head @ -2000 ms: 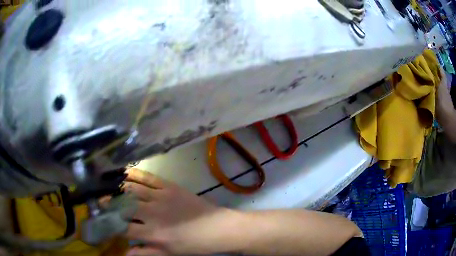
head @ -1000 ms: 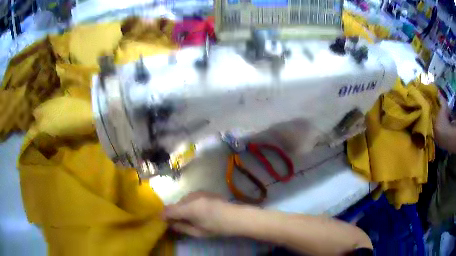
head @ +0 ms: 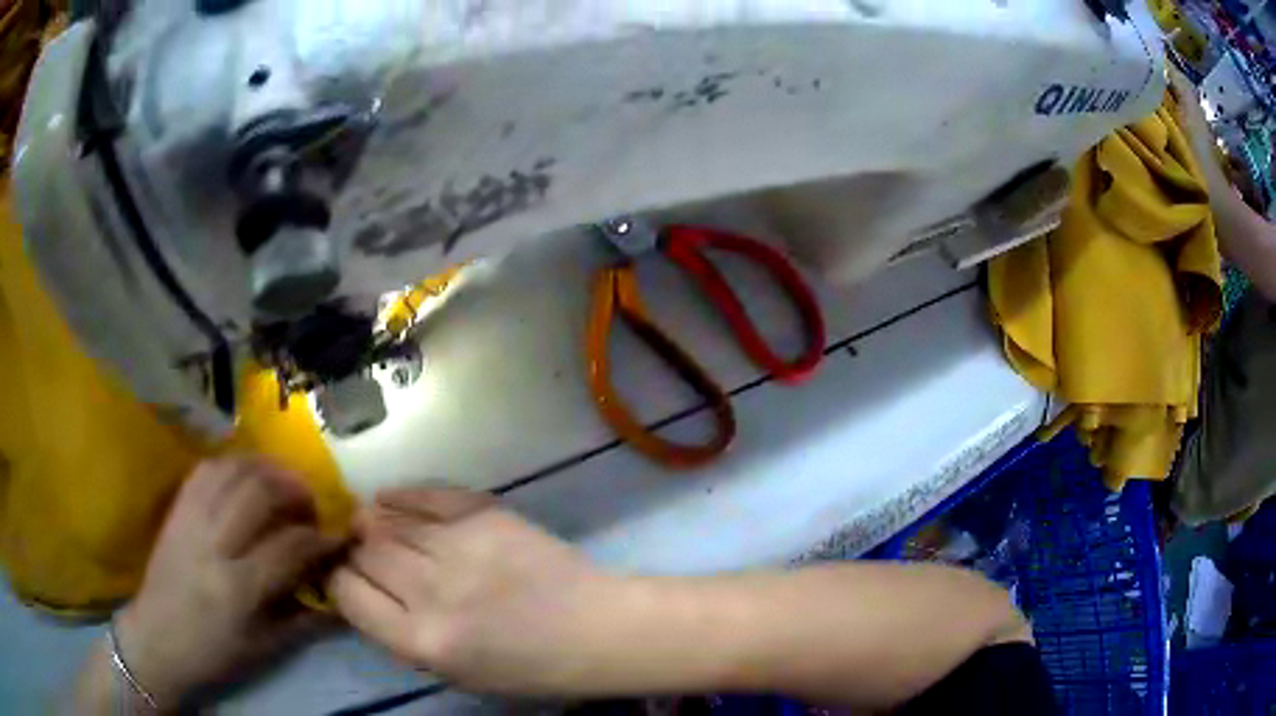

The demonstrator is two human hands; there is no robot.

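Mustard-yellow fabric (head: 84,462) lies left of and in front of the needle area of a white industrial sewing machine (head: 672,112). Its edge runs to the lit presser foot and needle area (head: 329,371). My left hand (head: 231,560) is on the fabric in front of the foot, with a thin bracelet at the wrist. My right hand (head: 448,581) meets it, fingertips closed on the fabric edge. The exact finger grip is partly hidden. Scissors with one orange and one red handle (head: 749,301) lie under the machine arm.
Yellow pieces (head: 1126,294) hang over the right table end. A blue crate (head: 1078,574) stands below the table at right. Another person's arm (head: 1231,196) shows at the far right. A bright yellow bit (head: 420,297) sits behind the needle.
My left hand has come into view beside my right hand. My right hand has moved left. The fabric in front of the needle is now gathered at both hands, and the view is closer to the machine.
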